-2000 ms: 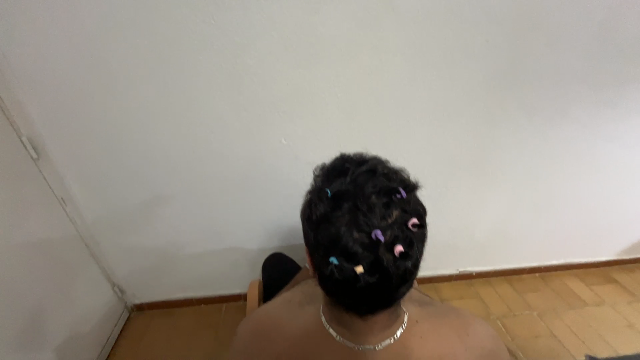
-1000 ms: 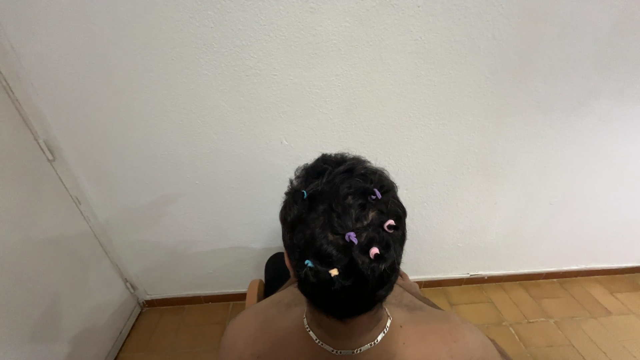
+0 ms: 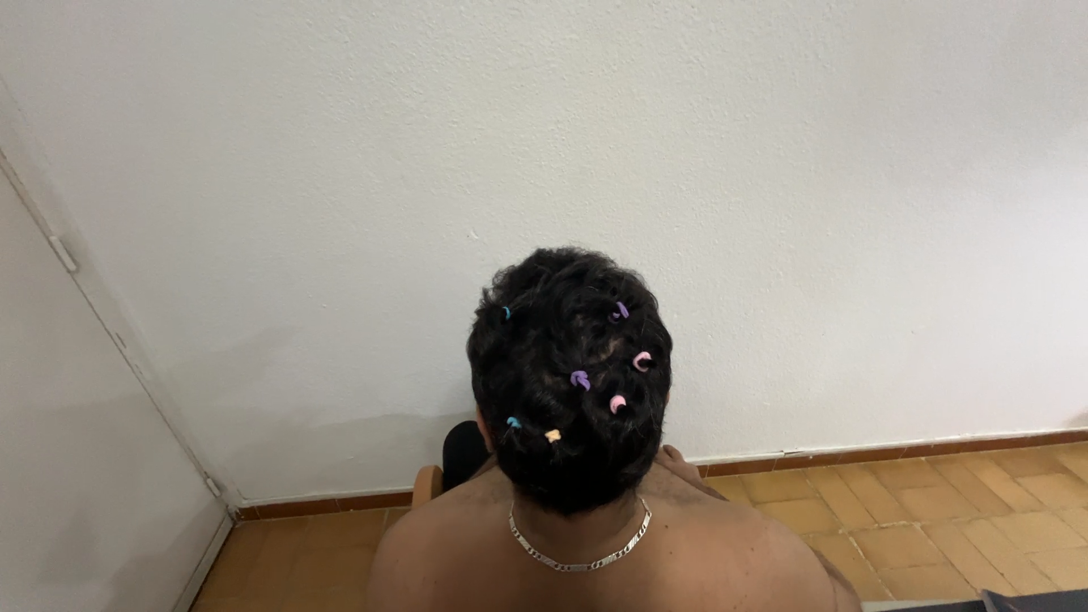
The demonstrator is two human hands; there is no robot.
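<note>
Neither my left hand nor my right hand shows in the head view. Below me a person with short dark curly hair (image 3: 544, 357) is seen from behind, facing a wall. Small elastic hair ties hold tufts of the hair: purple ones (image 3: 580, 380) at the middle and upper right, pink ones (image 3: 618, 404) at the right, blue ones (image 3: 513, 422) at the left, and a pale orange one (image 3: 553, 436) low at the back. A silver chain necklace (image 3: 578, 567) lies around the neck.
A white textured wall (image 3: 340, 212) stands in front of the person. At the left is a white door (image 3: 76, 408) with hinges. Part of a wooden chair (image 3: 427, 484) shows beside the person, over a tan tiled floor (image 3: 901, 501). A dark edge (image 3: 1028, 602) shows at the lower right.
Part of the person's hand or arm now shows beyond the right shoulder, where it was not plain two seconds ago. The hair ties sit as before.
</note>
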